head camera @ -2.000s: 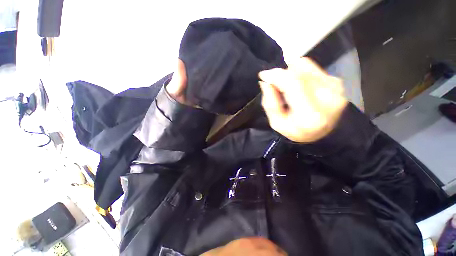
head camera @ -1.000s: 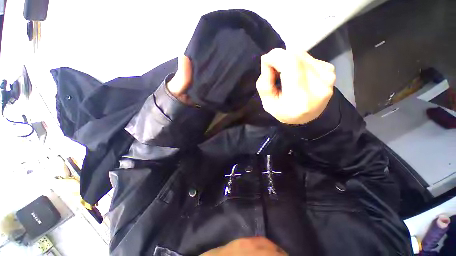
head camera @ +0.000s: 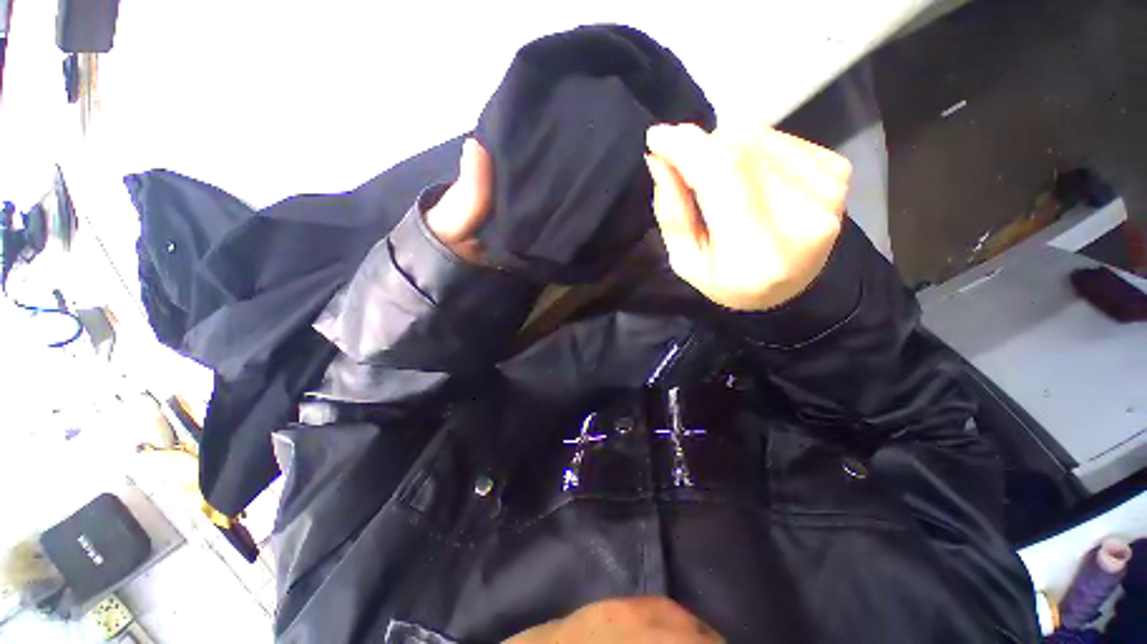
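Observation:
A matte black garment (head camera: pixel 566 164) is bunched in front of my chest, and a long piece of it trails left over the white table. My left hand (head camera: pixel 463 201) holds its bunched end; only the thumb side and wrist show, and the other fingers are hidden by the cloth. My right hand (head camera: pixel 755 214) is at the right edge of the bunched cloth, with thumb and forefinger pinched together at its surface. It is overexposed. No needle or thread can be made out between its fingertips.
The white table (head camera: pixel 315 76) spreads ahead and left. A small black box (head camera: pixel 96 546) lies at lower left, with yellow-handled scissors (head camera: pixel 221 516) beside the trailing cloth. A purple thread cone (head camera: pixel 1092 586) stands at lower right. A dark red object (head camera: pixel 1112 294) lies on a white surface at right.
Since two seconds ago the view has shifted, bringing the purple cone in. My right hand has stayed near the cloth's right edge, with its finger pose slightly changed. My left hand keeps its hold.

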